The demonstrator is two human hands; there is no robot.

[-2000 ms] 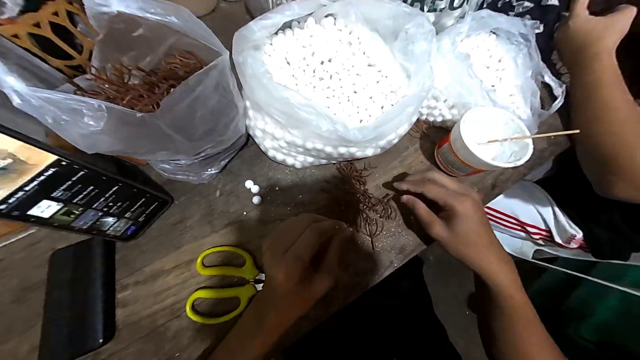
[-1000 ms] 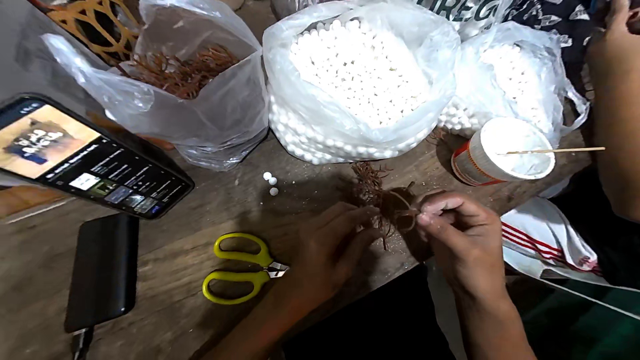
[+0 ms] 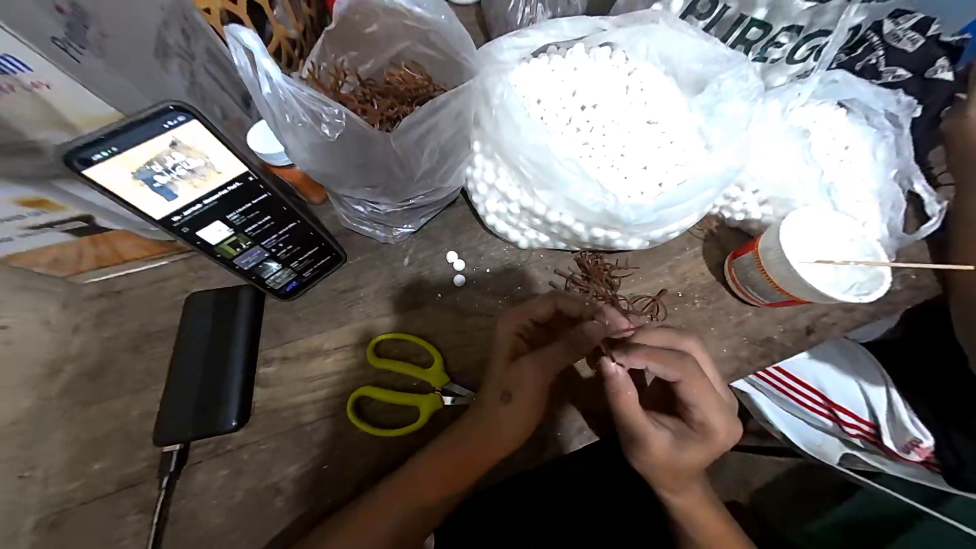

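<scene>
My left hand [image 3: 534, 358] and my right hand [image 3: 671, 404] meet above the wooden table, fingertips together on a thin brown strand [image 3: 608, 352], mostly hidden by the fingers. Just beyond them lies a small pile of curly brown strands [image 3: 598, 276]. Scissors with yellow-green handles [image 3: 404, 385] rest left of my left hand, their blade tips behind my wrist. Three small white balls [image 3: 459, 265] sit on the wood. Past them stand a plastic bag of brown strands [image 3: 412, 175] and a large bag full of white balls [image 3: 610, 130].
A phone [image 3: 213, 198] leans at the left beside a black power bank [image 3: 210, 366] with a cable. At the right are a paper cup [image 3: 801, 263] of white paste with a thin stick, another bag of white balls [image 3: 831, 152] and another person's arm [image 3: 961, 175].
Two seconds ago my hands were apart, the right one beside the brown pile. They have come together, with a strand between the fingertips.
</scene>
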